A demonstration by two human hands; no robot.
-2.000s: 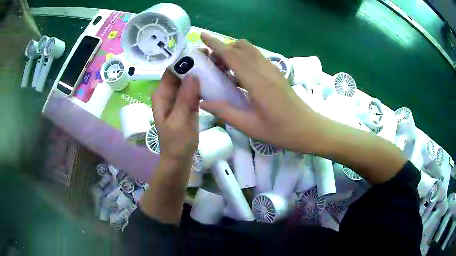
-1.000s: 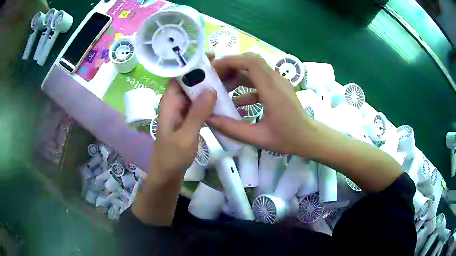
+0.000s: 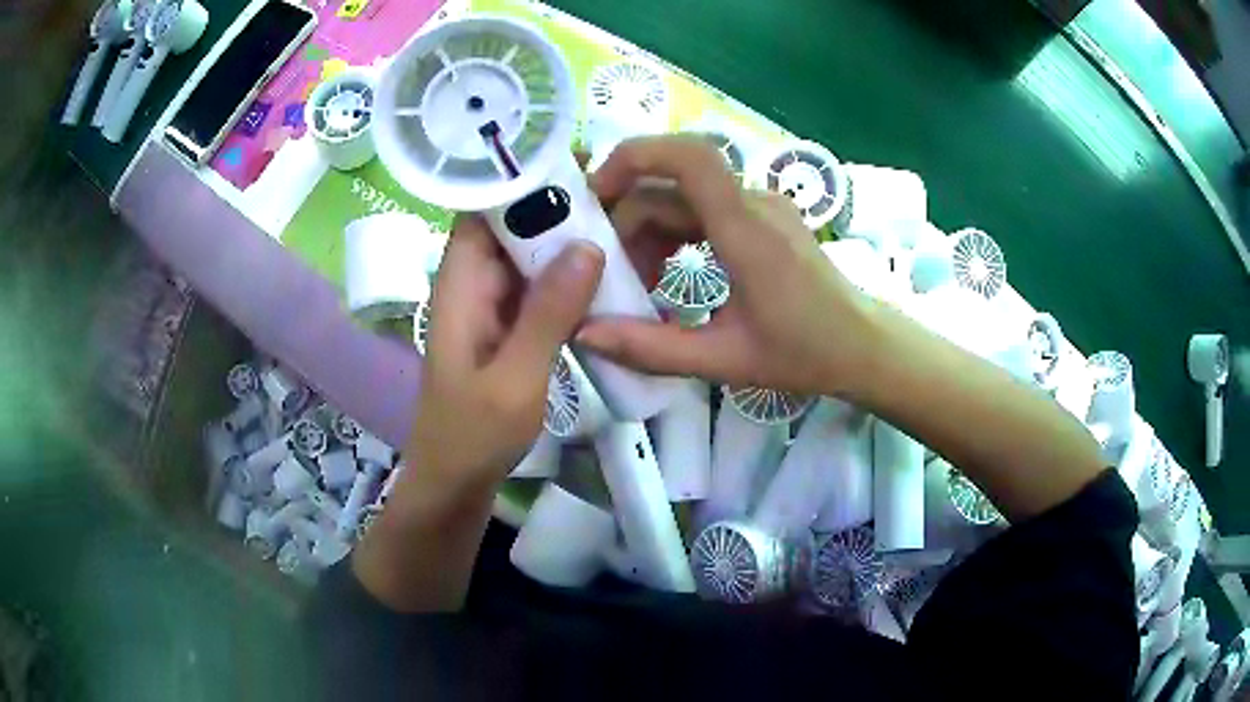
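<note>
A white handheld fan [image 3: 476, 107] is held up over the table, its open spoked side facing me and its head towards the upper left. Its small black oval display [image 3: 537, 210] shows a faint light mark, too small to read. My left hand [image 3: 500, 322] grips the handle just below the display, with the thumb on the handle's front. My right hand [image 3: 747, 281] is around the lower handle from the right, thumb below and fingers above; the exact contact of its fingertips is partly hidden. Many white fans [image 3: 823, 460] lie heaped beneath and to the right.
A black smartphone [image 3: 241, 80] lies at the upper left on the printed mat [image 3: 329, 226]. A carton [image 3: 192, 412] of small-looking white fans is at the lower left. Several fans [image 3: 137, 62] lie on the green surface at upper left, and another fan [image 3: 1210, 391] lies at the far right.
The held fan has shifted slightly right and its handle is turned more downward. The view has moved, bringing the fan at the far right into sight. Both hands keep their hold.
</note>
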